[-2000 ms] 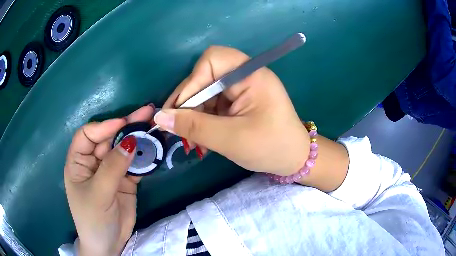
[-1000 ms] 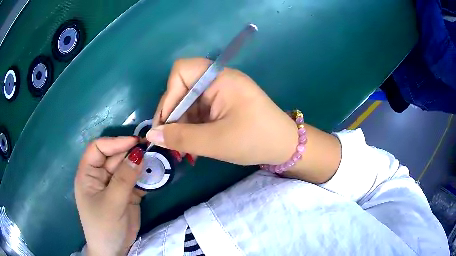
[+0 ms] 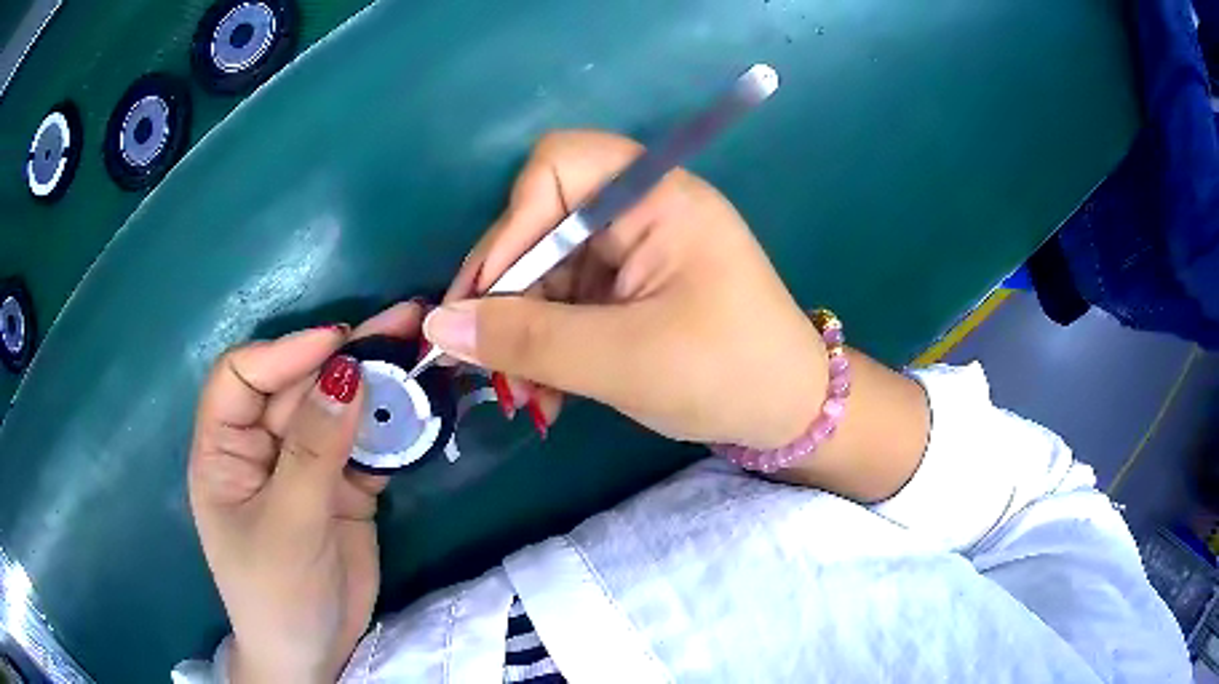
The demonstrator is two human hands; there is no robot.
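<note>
A black wheel point(image 3: 389, 425) with a pale grey centre, small dark hole and white ring pieces is held at its left side by my left hand point(image 3: 288, 468), thumb on its face. My right hand point(image 3: 628, 294) holds silver tweezers point(image 3: 608, 201) like a pen. The tweezers' fine tip touches or nearly touches the upper right part of the white ring. A thin white arc sticker point(image 3: 452, 445) lies just right of the wheel, partly hidden under my right fingers. Whether the tip holds a piece is too small to tell.
Several black wheels, one of them here point(image 3: 145, 130), lie spaced along the green strip at upper left. The glossy green bench point(image 3: 909, 160) has a curved edge. Dark blue clothing point(image 3: 1150, 174) of a person shows at the right edge.
Since one second ago, the tweezers and right hand have moved right, and the tip is now on the ring's upper right. The wheels on the strip have shifted up and right in view.
</note>
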